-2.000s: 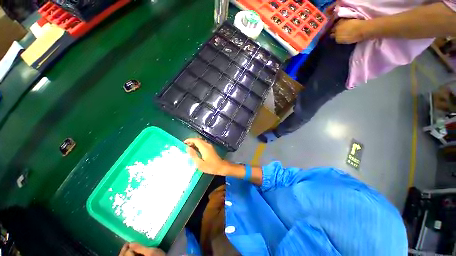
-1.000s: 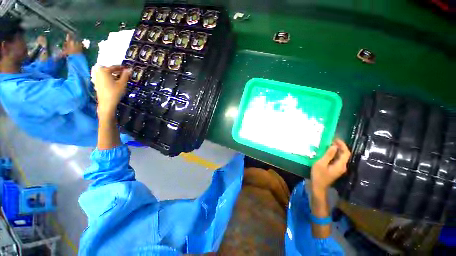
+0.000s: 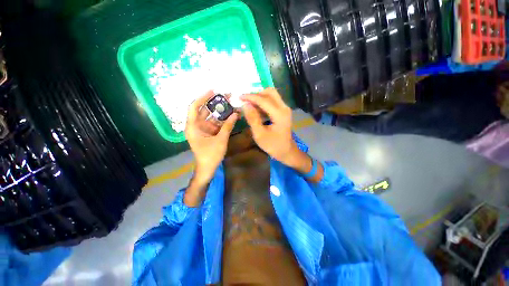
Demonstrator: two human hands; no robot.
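Observation:
My left hand (image 3: 207,137) holds a small dark squarish unit (image 3: 219,107) with a silvery middle between thumb and fingers, over the near edge of the green parts bin (image 3: 131,61). My right hand (image 3: 269,120) is just right of the unit, thumb and fingertips together on a tiny white plastic piece (image 3: 236,100). The piece is blurred against the white heap, and I cannot tell whether it touches the unit. Many white pieces (image 3: 190,78) lie heaped in the bin.
A thick stack of black blister trays (image 3: 83,134) stands at the left. More black blister trays (image 3: 357,44) lie at the right. Beyond them are a red-orange gridded tray (image 3: 481,33), a cardboard box (image 3: 399,96) and a neighbouring person's dark trouser leg (image 3: 402,120).
My left hand has come from the filled blister tray to the bin and now holds a unit. My right hand has moved beside it with a white piece. The view has turned.

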